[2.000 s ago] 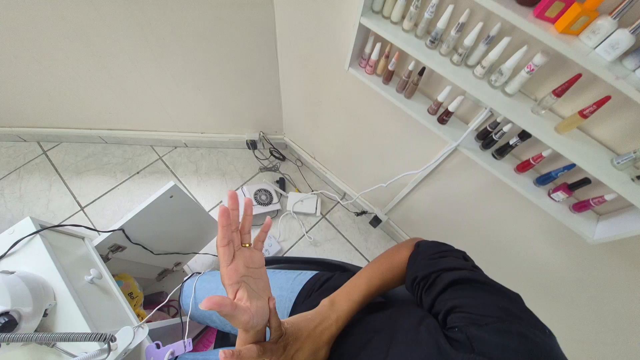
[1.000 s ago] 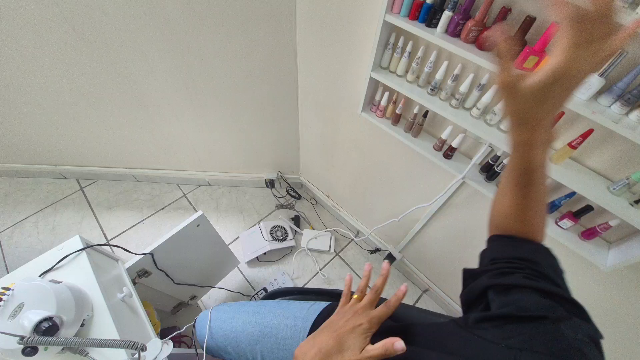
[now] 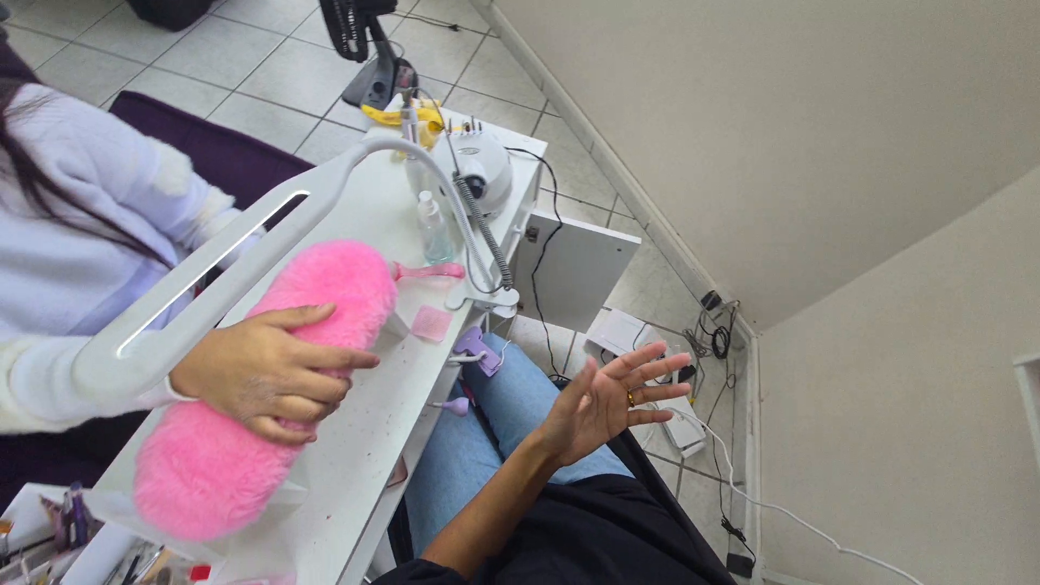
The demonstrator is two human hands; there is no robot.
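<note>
My left hand (image 3: 613,398), with a gold-coloured ring, is held palm up over my lap, fingers spread and holding nothing. My right hand is out of view. Left of it, on the white table (image 3: 349,479), lies a pink furry cushion (image 3: 215,475). Another person's hand (image 3: 268,374) rests on it. The white arched desk lamp (image 3: 195,301) reaches over the cushion. A pink-handled brush (image 3: 431,271), a pink square block (image 3: 431,323) and a clear spray bottle (image 3: 436,231) are beside the cushion. A white device (image 3: 485,175) with a coiled cord stands at the table's far end.
A cabinet door (image 3: 577,268) stands ajar past the table. Cables and a white box (image 3: 678,418) are on the tiled floor near the wall. Brushes and tools fill a holder (image 3: 61,536) at lower left. A black fan (image 3: 357,32) stands beyond the table.
The view has swung left to the table and the other person. My right hand, raised before the polish shelves a second ago, has left view. My left hand now shows its palm.
</note>
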